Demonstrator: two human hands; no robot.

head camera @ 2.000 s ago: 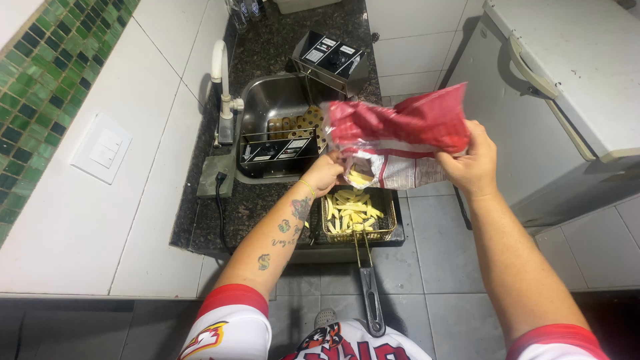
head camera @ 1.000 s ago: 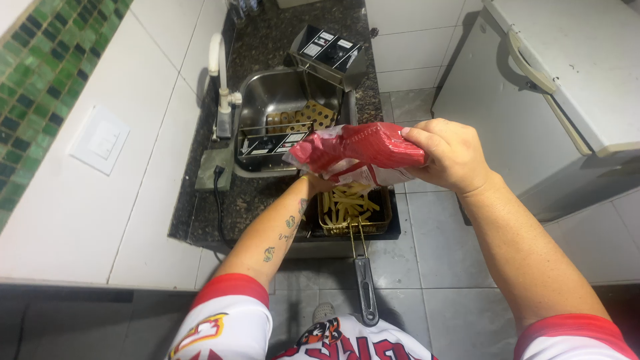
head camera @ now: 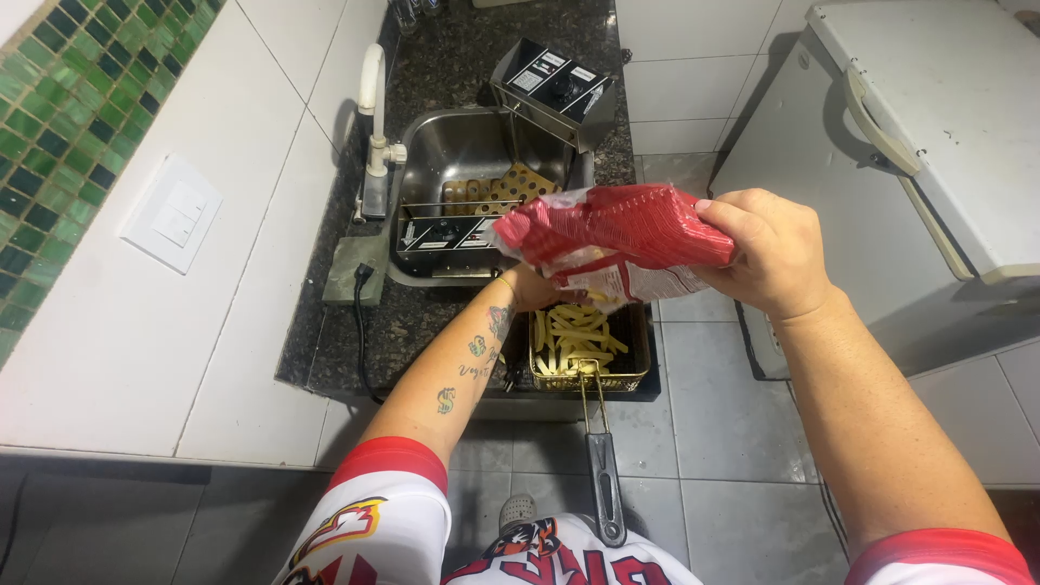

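My right hand [head camera: 768, 244] grips the closed end of a red and clear plastic bag [head camera: 626, 223], holding it tilted over a wire fry basket [head camera: 556, 380]. Pale cut potato fries [head camera: 577, 337] lie in the basket, and a few show at the bag's lower edge. My left hand [head camera: 532, 288] is at the underside of the bag, near its mouth; its fingers are mostly hidden. The basket's black handle [head camera: 605, 487] points toward my body.
Behind the basket is a steel sink [head camera: 463, 130] with perforated metal plates [head camera: 520, 187] and a black control unit [head camera: 447, 233]. Another control unit [head camera: 556, 85] stands on the granite counter [head camera: 439, 61]. A tap [head camera: 374, 122], a plugged-in cord [head camera: 360, 325] and a white chest freezer [head camera: 902, 162] are around.
My right hand has lifted the bag's closed end and tipped it toward the left. My left hand, visible at the bag's opening before, is now partly hidden beneath it.
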